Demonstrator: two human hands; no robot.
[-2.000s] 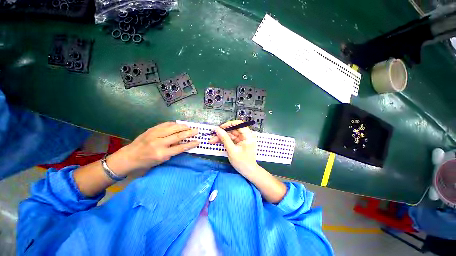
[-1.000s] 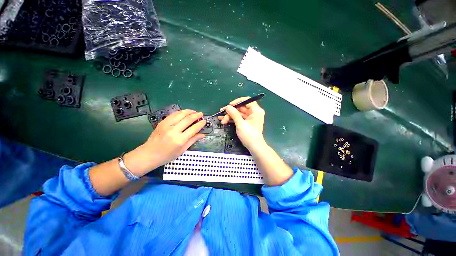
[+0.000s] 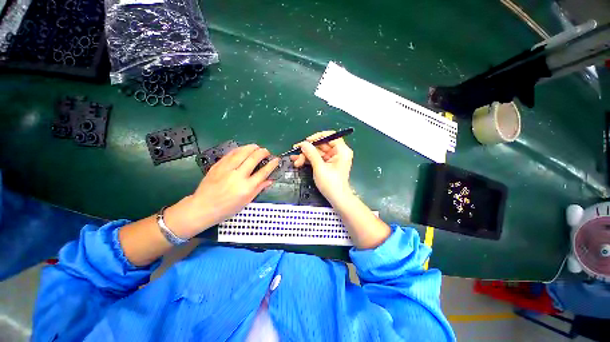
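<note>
My right hand [image 3: 328, 167] holds thin black tweezers [image 3: 328, 138], their tip down at a dark plastic housing [image 3: 286, 172]. My left hand [image 3: 234, 179] lies over the left part of that housing, fingertips near the tweezers' tip; whether it grips the housing is hidden. Another housing [image 3: 311, 194] lies just below, partly behind my right hand. The white adhesive dot sheet [image 3: 284, 225] lies nearest my body, below both hands. A further housing [image 3: 215, 153] shows beside my left fingers, and one more [image 3: 172, 145] lies left of it.
Two joined-looking housings [image 3: 81, 121] lie far left. A bag of rings [image 3: 157, 37], loose rings [image 3: 155, 93] and a ring tray [image 3: 63, 40] are at upper left. Spare dot sheets [image 3: 381, 110], a cream roll [image 3: 496, 123], a black stand [image 3: 495, 80], a small parts tray [image 3: 465, 200] and a fan [image 3: 595, 240] are right.
Both hands have moved up from the dot sheet to the housing, the tweezers with my right hand. The camera view has shifted. Over the last second the hands have barely moved.
</note>
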